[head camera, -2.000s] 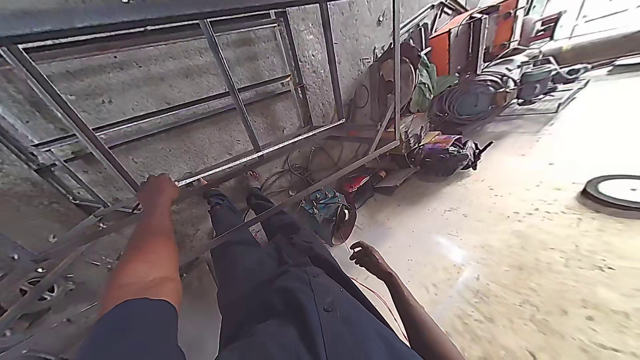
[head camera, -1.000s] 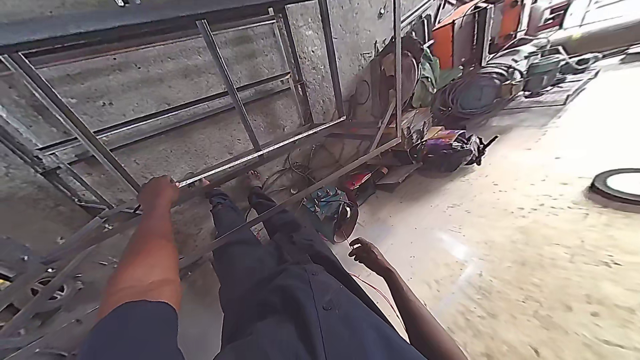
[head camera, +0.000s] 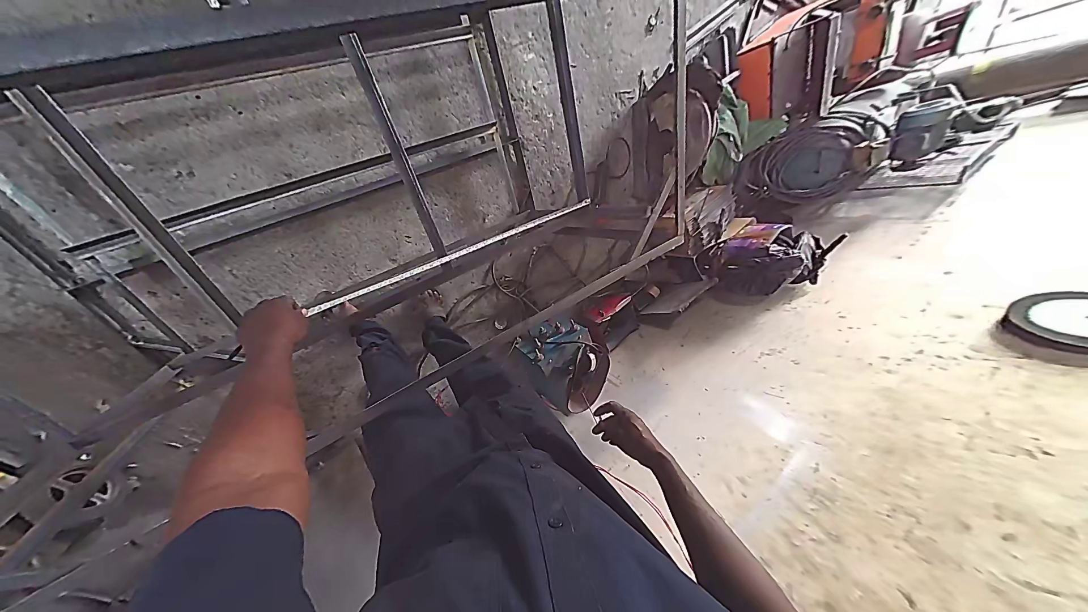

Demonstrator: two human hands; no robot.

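My left hand [head camera: 272, 327] is closed on the near end of a tape measure's marked blade [head camera: 450, 257]. From there the blade runs to the right along a bar of a welded metal frame [head camera: 395, 140], as far as an upright. My right hand [head camera: 627, 432] hangs low at my right side with its fingers curled; a thin rod or wire seems to be between them, too small to name. A nearer metal bar [head camera: 510, 330] of the frame crosses in front of my legs.
A teal machine [head camera: 552, 361] with cables stands right of my legs. Beyond it lie a black plastic bag [head camera: 769, 259], a coiled hose [head camera: 799, 161] and orange cabinets [head camera: 778, 64]. A black ring with a white centre [head camera: 1050, 321] is at the far right. Behind the frame rises a rough wall [head camera: 255, 144].
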